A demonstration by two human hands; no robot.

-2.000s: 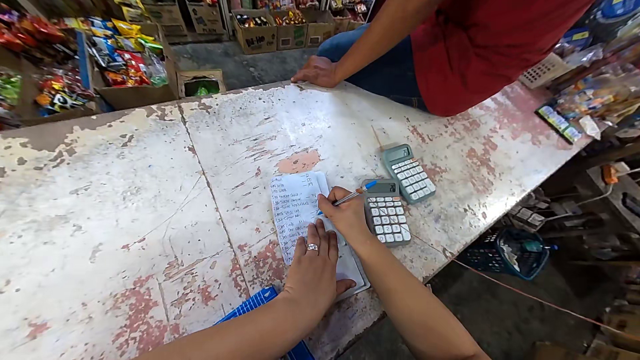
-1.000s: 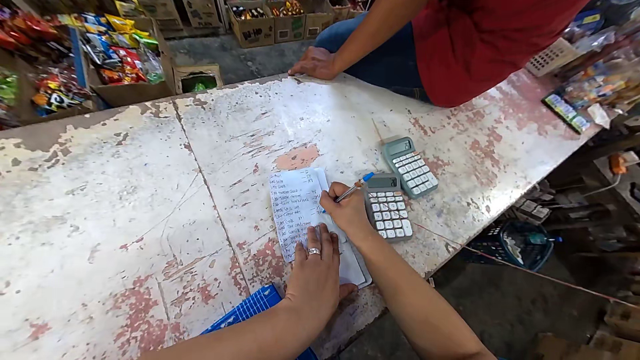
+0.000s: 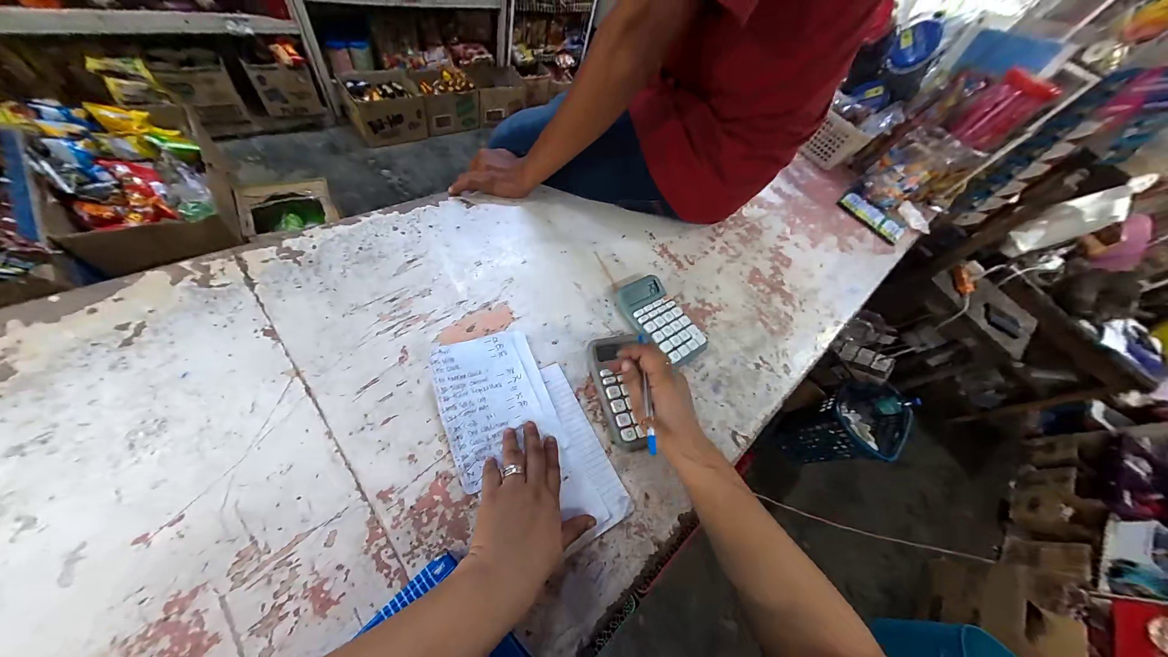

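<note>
My left hand (image 3: 520,511), with a ring on one finger, lies flat on the lower part of a handwritten paper list (image 3: 488,401). More lined sheets (image 3: 589,438) stick out beneath it. My right hand (image 3: 666,397) holds a blue-capped pen (image 3: 649,411) over a grey calculator (image 3: 615,392), its fingers covering part of the keys and display. A second, grey-green calculator (image 3: 663,319) lies just beyond, close to the first. Under my left forearm a blue patterned item (image 3: 415,589) is partly hidden.
A person in a red shirt (image 3: 730,109) sits on the far edge of the worn painted counter (image 3: 182,392), one hand (image 3: 497,173) resting on it. Boxes of packaged snacks (image 3: 137,242) stand beyond. A dark plastic basket (image 3: 849,424) is below the right edge.
My right hand has moved from the written list to the nearer calculator, still with the pen. The pen now points differently, its blue end toward me. My left hand stays on the paper.
</note>
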